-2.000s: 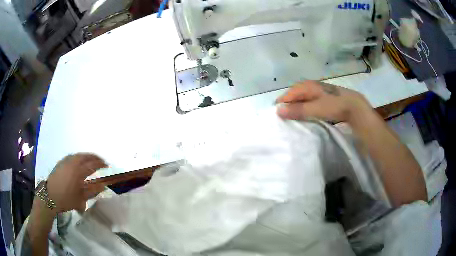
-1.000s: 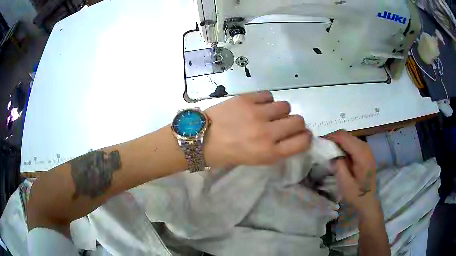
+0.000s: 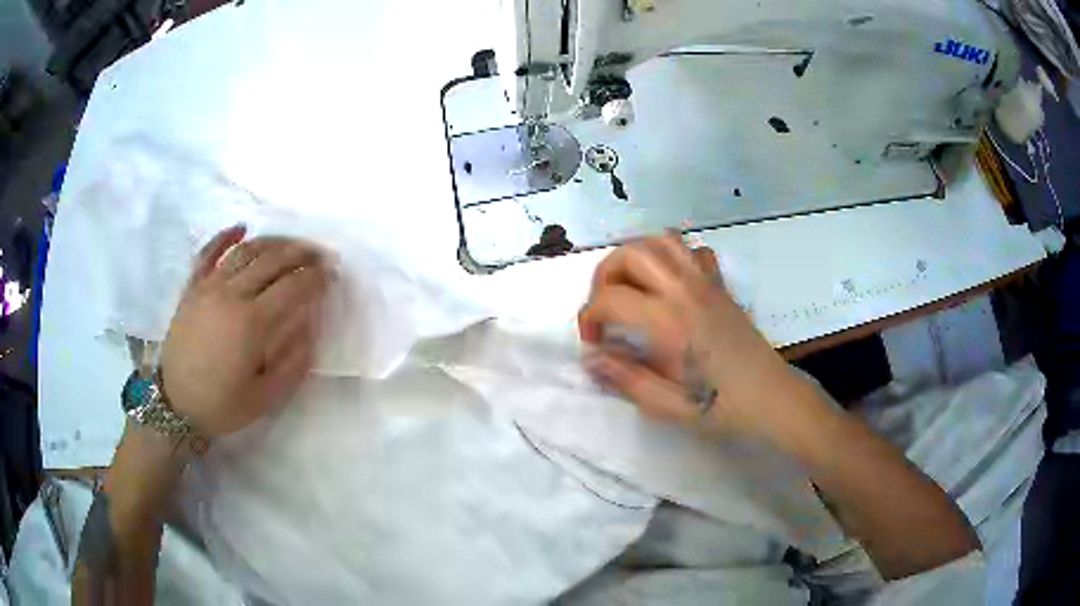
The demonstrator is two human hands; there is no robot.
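Observation:
A pale, limp garment panel [image 3: 391, 474] lies over the table's front edge and down onto the lap, partly spread on the tabletop at left. My left hand [image 3: 243, 337], with a watch at the wrist, rests blurred on the cloth at left. My right hand [image 3: 651, 320] has its fingers curled at the cloth's upper right edge, just in front of the machine bed. The white sewing machine [image 3: 758, 59] stands behind; no cloth lies under its presser foot and needle [image 3: 539, 148].
The white table [image 3: 320, 107] has a brown front edge and printed ruler marks. More pale cloth [image 3: 947, 438] hangs at the lower right. A thread cone with loose strands [image 3: 1019, 115] is beyond the machine's right end. Dark clutter is at the left rim.
My left hand has moved from beside my right hand to the far left, and cloth is now spread on the tabletop there. My right hand has moved left and up toward the machine bed.

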